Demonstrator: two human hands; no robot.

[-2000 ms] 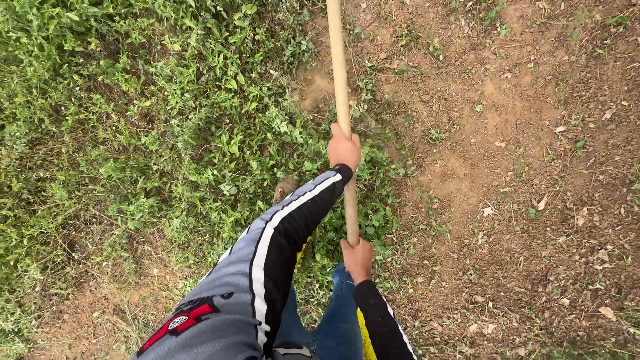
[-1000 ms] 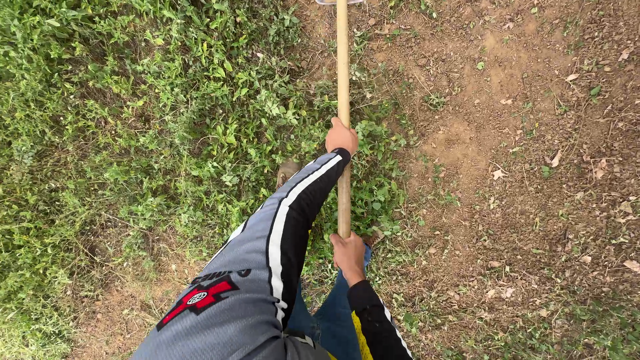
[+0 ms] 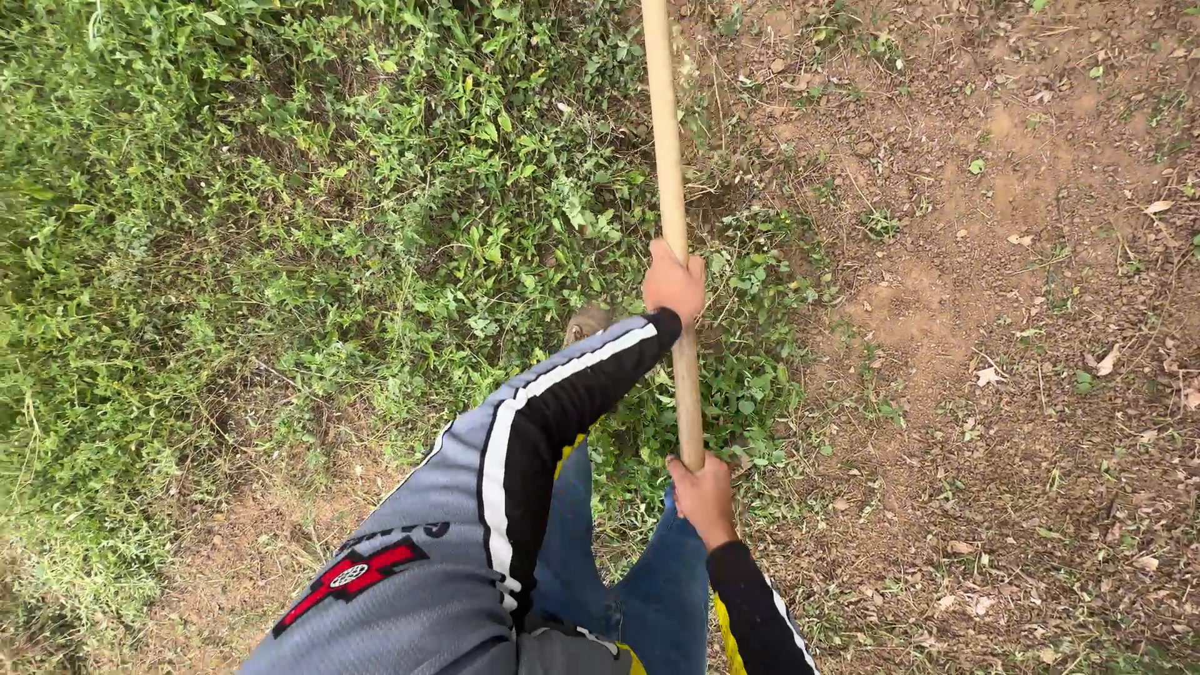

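Note:
A long pale wooden tool handle [image 3: 667, 141] runs from the top edge down between my legs' upper end and the weeds. My left hand [image 3: 675, 283] is closed around it near the middle of the view. Lower down, my right hand [image 3: 705, 497] grips the handle close to its near end. The far end of the tool lies beyond the top edge, so its head is hidden. Both forearms wear dark sleeves with white stripes.
Dense green weeds [image 3: 375, 187] cover the ground on the left and around the handle. Bare brown soil [image 3: 937, 309] with dry leaves lies on the right. A shoe [image 3: 588, 323] shows partly among the weeds, above my jeans [image 3: 656, 600].
A second ago a bit of the tool's far end showed at the top edge; now only the handle is in view. Both hands have stayed closed on it.

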